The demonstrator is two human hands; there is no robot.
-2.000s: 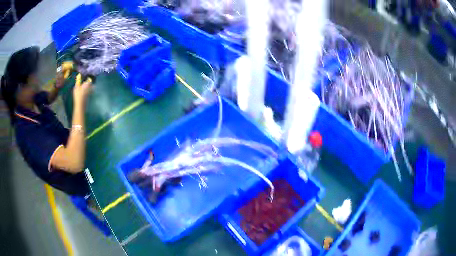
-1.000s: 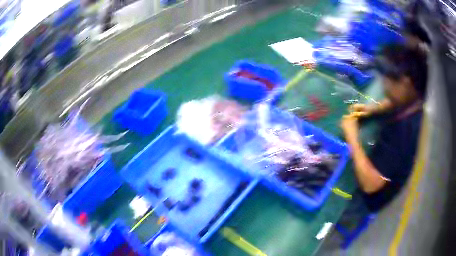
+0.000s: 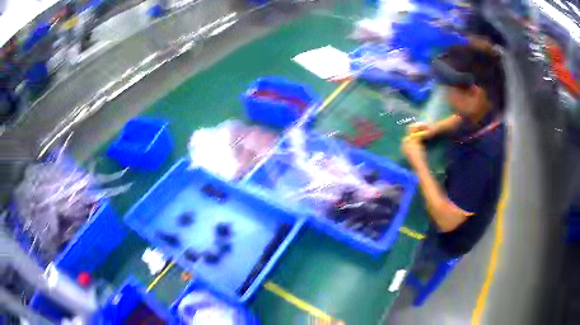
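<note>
Neither of my hands is in view. The wide shallow tray (image 3: 259, 214) lies nearest in front of me, light blue inside, with several loose black connector covers (image 3: 222, 230) on its bottom. Beside it, a blue bin (image 3: 389, 246) holds pale cables with black connectors (image 3: 369, 212) heaped at its right end. A small bin with a clear bag (image 3: 213, 315) is cut off by the lower edge. The picture is blurred, so small parts are hard to tell.
A person (image 3: 474, 171) sits at the bench's right side, both hands raised around a small yellow thing. Left are a harness bin (image 3: 95, 238) with cables sticking out and a small blue bin (image 3: 143, 145). Behind lie white bags (image 3: 219, 151), a bin of red-brown pieces (image 3: 276, 111) and white paper (image 3: 323, 62).
The view has swung from the bin of cables and red-brown pieces to the bench around the wide tray. Over the last second the bench contents have shifted left in view.
</note>
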